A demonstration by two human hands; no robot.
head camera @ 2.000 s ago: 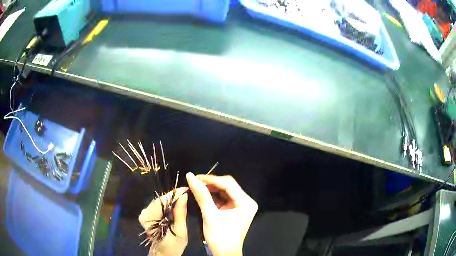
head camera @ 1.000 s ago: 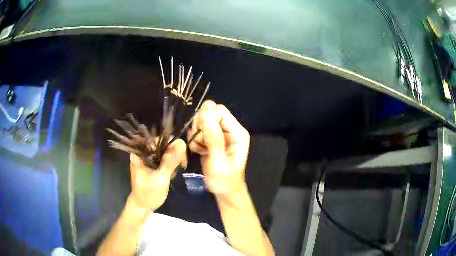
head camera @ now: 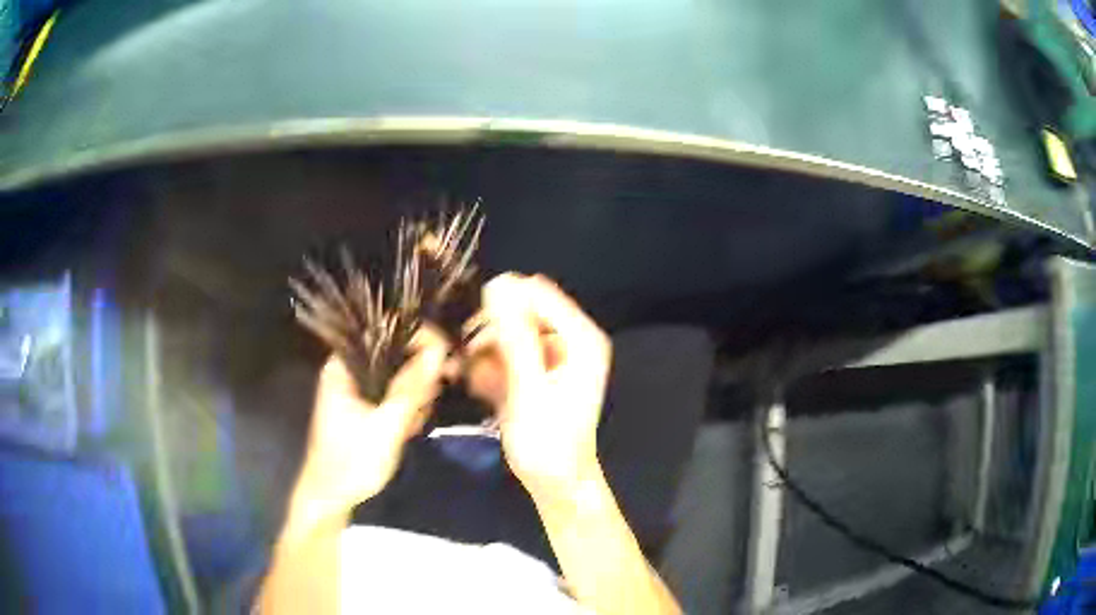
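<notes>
A fanned bunch of thin dark cables (head camera: 367, 315) stands up out of my left hand (head camera: 370, 430), which is closed around it. The tips look brownish and are blurred. A smaller group at the right of the bunch has pale tips with a small orange-gold patch (head camera: 429, 244). My right hand (head camera: 543, 372) is just right of the bunch, its fingers bent together near my left thumb. It is blurred, and whether a cable lies between its fingertips cannot be told.
The green bench top (head camera: 577, 72) with its pale edge (head camera: 481, 127) lies beyond my hands. Silvery-white cable ends (head camera: 965, 147) lie on it at right. A blue tray (head camera: 72, 529) is low at left. A grey metal frame (head camera: 769, 505) and a black cable are at lower right.
Since one second ago, the separated group stands closer to the dense bunch. My right hand has moved slightly down. Since two seconds ago, the view has shifted so both forearms and white clothing show.
</notes>
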